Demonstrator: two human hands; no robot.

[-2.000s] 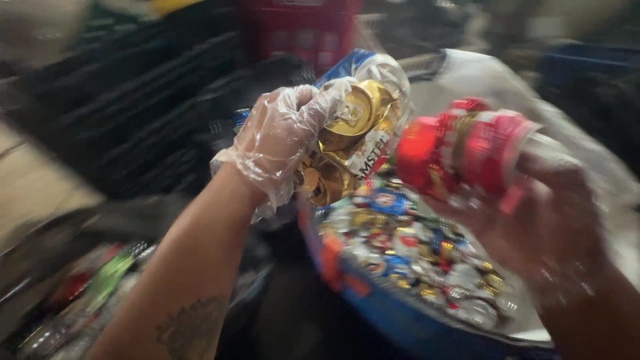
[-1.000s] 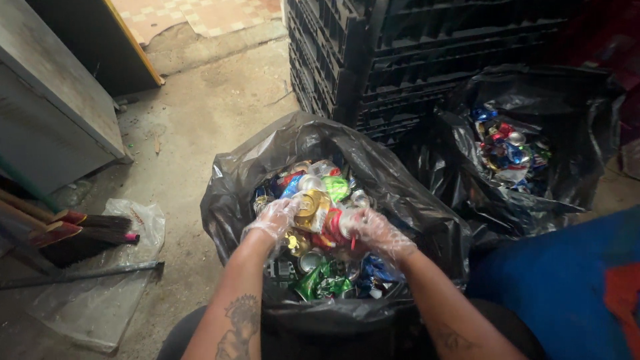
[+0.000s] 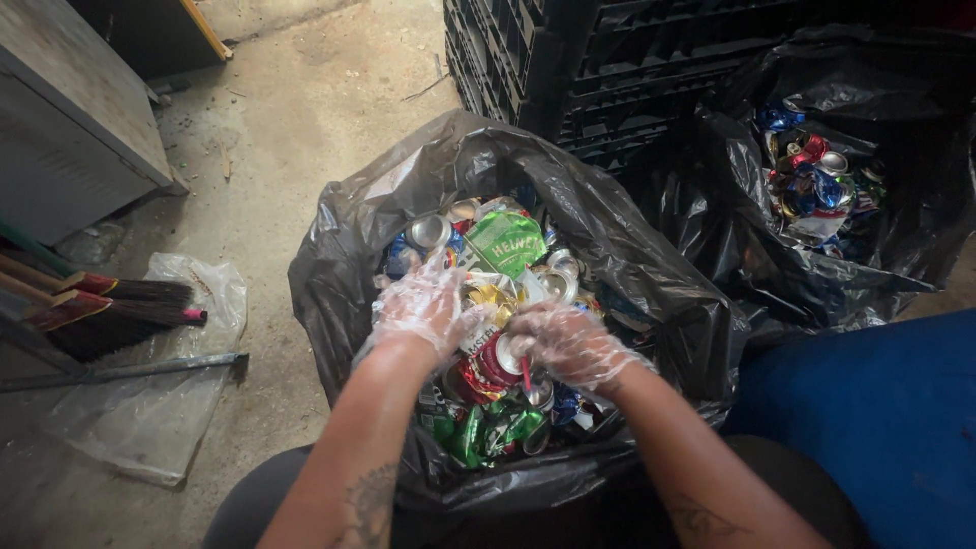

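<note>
A black plastic bag (image 3: 656,252) stands open between my knees, with crushed drink cans inside. My left hand (image 3: 427,305), in a clear plastic glove, is over the cans with its fingers spread; whether it touches a can is unclear. My right hand (image 3: 568,343), gloved too, has curled fingers at a red can (image 3: 496,362) with a pale end; its grip is partly hidden. Between the hands lies a gold and white can (image 3: 492,297). A green flattened can (image 3: 505,242) lies just beyond them, and crushed green cans (image 3: 488,435) are nearer me.
A second black bag (image 3: 732,198) with crushed cans stands at the right, beside stacked black plastic crates (image 3: 564,69). A blue drum (image 3: 862,412) is at lower right. Brooms (image 3: 114,305) and a clear plastic sheet (image 3: 145,435) lie left, below a metal cabinet (image 3: 84,107).
The view has swung from the blue container of cans to this bag. Two seconds ago my hands held gold and red cans up; they are now low among the cans in the bag.
</note>
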